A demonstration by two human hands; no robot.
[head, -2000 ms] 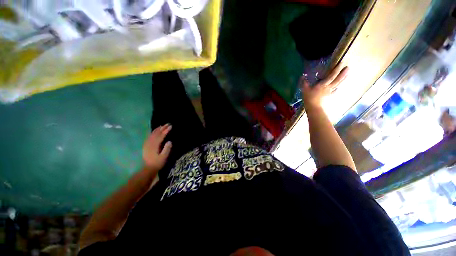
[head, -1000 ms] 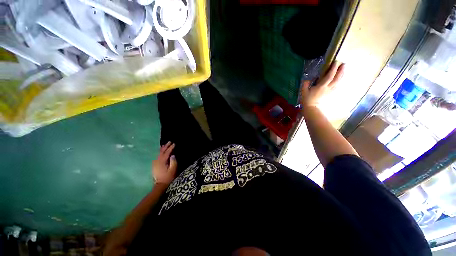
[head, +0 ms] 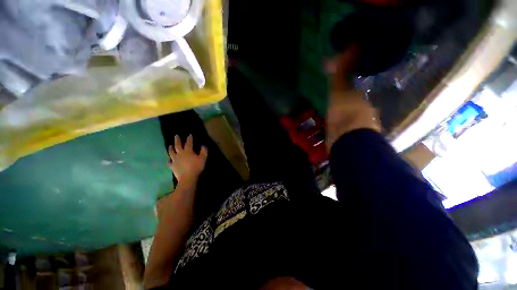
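A yellow parts bin (head: 222, 62) fills the upper left, its near corner in front of my legs. White moulded plastic parts (head: 164, 14), rings and arms, lie loose in it, partly blurred. My left hand (head: 188, 160) is empty, fingers spread, at my dark-clothed left thigh, below the bin's rim and not touching it. My right hand (head: 343, 71) is raised beside the bench edge, blurred, against a dark rounded thing (head: 374, 42). Its fingers are too blurred to tell whether it touches or holds that thing.
The bench (head: 453, 79) curves along the right, with white items and a blue item (head: 466, 116) beyond it. A red plastic stool (head: 309, 133) stands low beside the bench. Green floor (head: 85, 192) shows at left. Brown stacked shapes (head: 62, 272) are at the lower left.
My right hand has left the bench edge and moved left and up to the dark rounded thing. My left hand's fingers have spread. The yellow bin appears larger and lower.
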